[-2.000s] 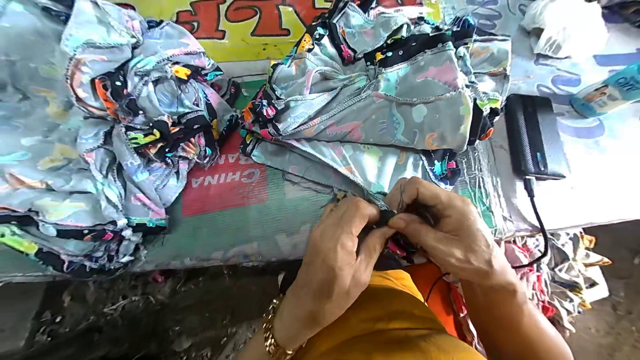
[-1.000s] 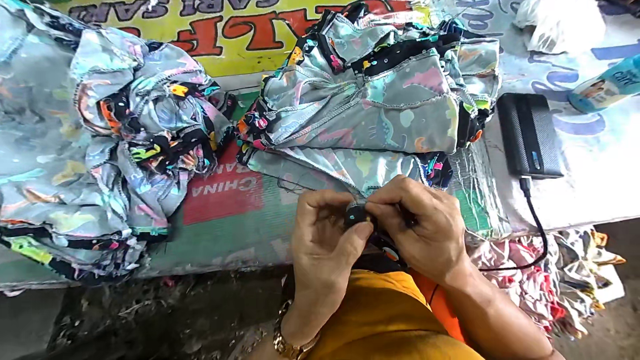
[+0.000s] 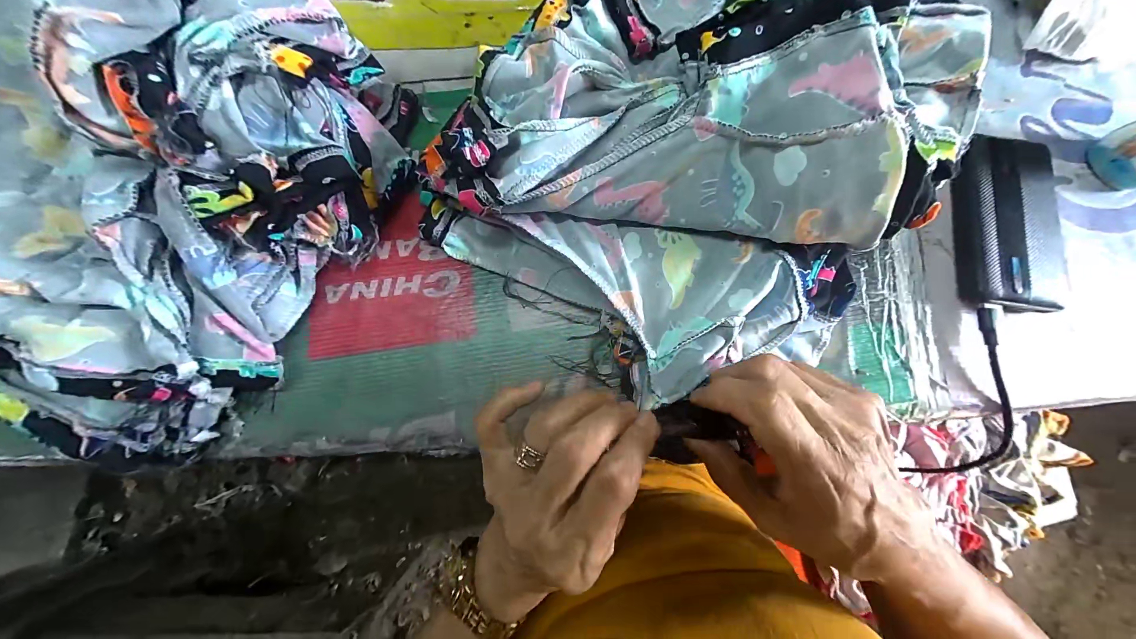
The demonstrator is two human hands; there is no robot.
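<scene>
A grey garment with printed dinosaurs, seams outward and black trim (image 3: 710, 151), lies folded at the table's front edge, its lowest corner between my hands. My left hand (image 3: 568, 470), with a ring and a gold-coloured bracelet, is at that corner, its fingertips near loose threads; whether it pinches the cloth cannot be told. My right hand (image 3: 799, 453) has its thumb and fingers closed on a dark piece, seemingly the black trim. Whether a small tool is in the fingers is hidden.
More such garments are heaped at the left (image 3: 240, 195). A black power bank (image 3: 1012, 222) with a cable lies at the right on the covered table (image 3: 373, 382). Beyond it are a white plastic bag (image 3: 1069, 31) and part of a bottle (image 3: 1114, 158). Cloth scraps (image 3: 985, 488) hang or lie below the right edge.
My left hand has turned over, its back now facing up, where a second ago its thumb and fingers held the dark trim. My right hand remains close beside it.
</scene>
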